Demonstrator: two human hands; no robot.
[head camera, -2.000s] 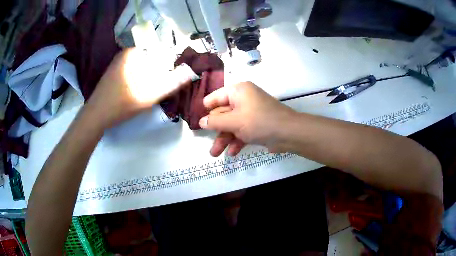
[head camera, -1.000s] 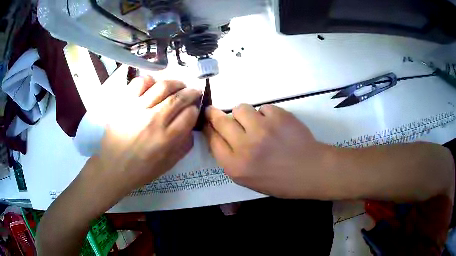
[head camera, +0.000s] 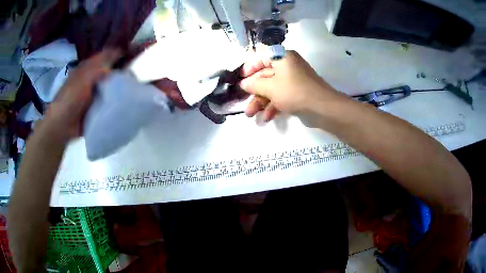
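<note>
A pale grey fabric panel (head camera: 120, 114) hangs folded beside my left hand (head camera: 96, 72), which is blurred at the left; its fingertips are partly hidden. Bright white cloth runs from there to the needle area. A dark maroon piece (head camera: 216, 106) lies at its right end, under the sewing machine head (head camera: 232, 21). My right hand (head camera: 272, 82) pinches the maroon piece between thumb and fingers, just below the white dial knob (head camera: 277, 51).
Thread snips (head camera: 386, 96) lie at the right, partly behind my right forearm, on a dark cord. A green-handled tool (head camera: 459, 93) is at the far right. A printed ruler (head camera: 213, 170) runs along the front edge. Maroon cloth (head camera: 106, 24) is heaped upper left. A green basket (head camera: 80, 240) stands below.
My left hand has moved left and up, away from the right hand. The grey panel now shows spread between them. My right hand has moved up to the right; the camera view has shifted.
</note>
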